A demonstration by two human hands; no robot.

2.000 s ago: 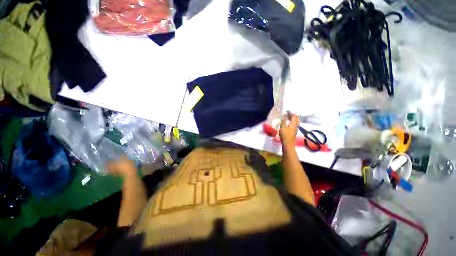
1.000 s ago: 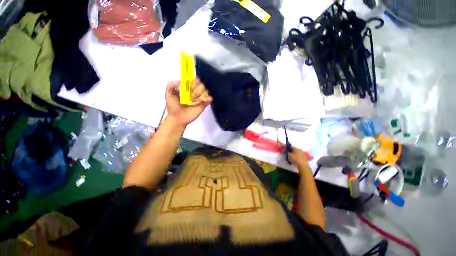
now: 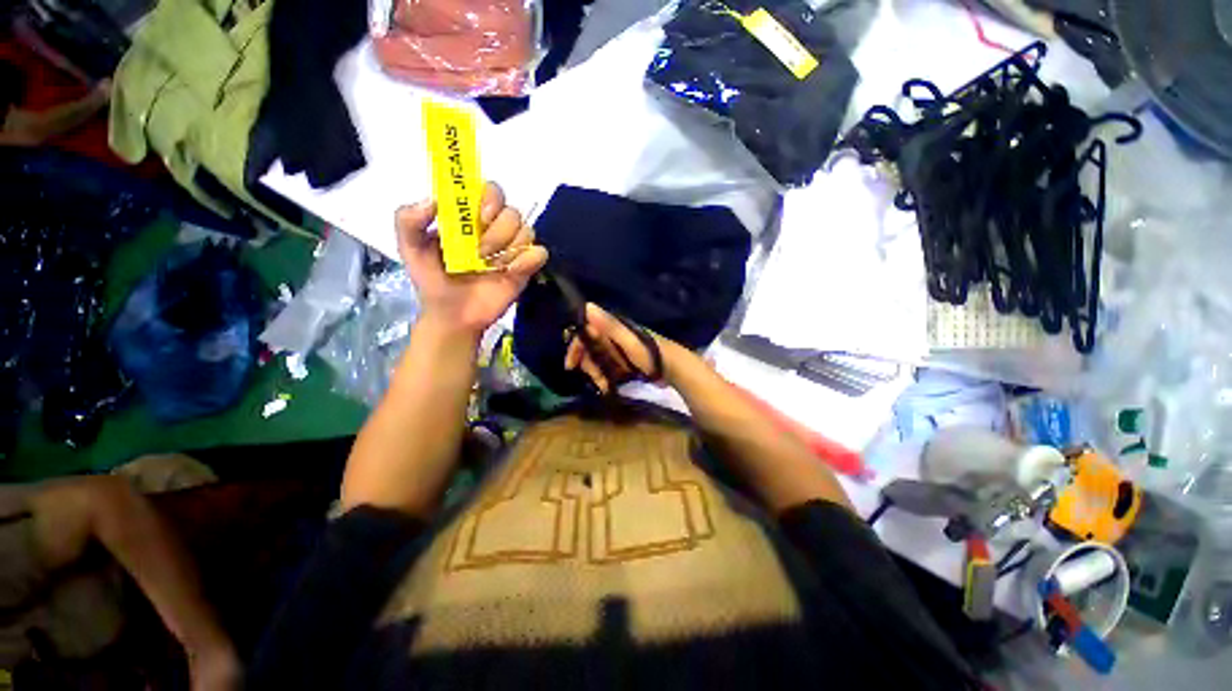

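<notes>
My left hand (image 3: pixel 466 263) holds up a bright yellow hang tag (image 3: pixel 455 186) with dark print, above the white-covered table (image 3: pixel 372 122). My right hand (image 3: pixel 608 350) grips black-handled scissors (image 3: pixel 649 356). The blades point up-left towards the fingers of my left hand; whether they touch the tag's string cannot be told. A dark navy garment (image 3: pixel 676 270) lies bunched on the table behind and beside my right hand, partly hidden by it.
Black hangers (image 3: pixel 1000 203) lie at right. A bagged dark garment (image 3: pixel 757 81), bagged coral garment (image 3: pixel 459 47) and olive-green garment (image 3: pixel 189 101) lie at the back. A red strip (image 3: pixel 797 425), orange-yellow dispenser (image 3: pixel 1094 497) and tool cup (image 3: pixel 1085 594) are at right. Another person's arm (image 3: pixel 149 567) shows lower left.
My right hand has brought the scissors from the red strip leftwards, close to my left hand. My left hand took hold of the yellow tag earlier and still holds it. Another person's arm has appeared lower left.
</notes>
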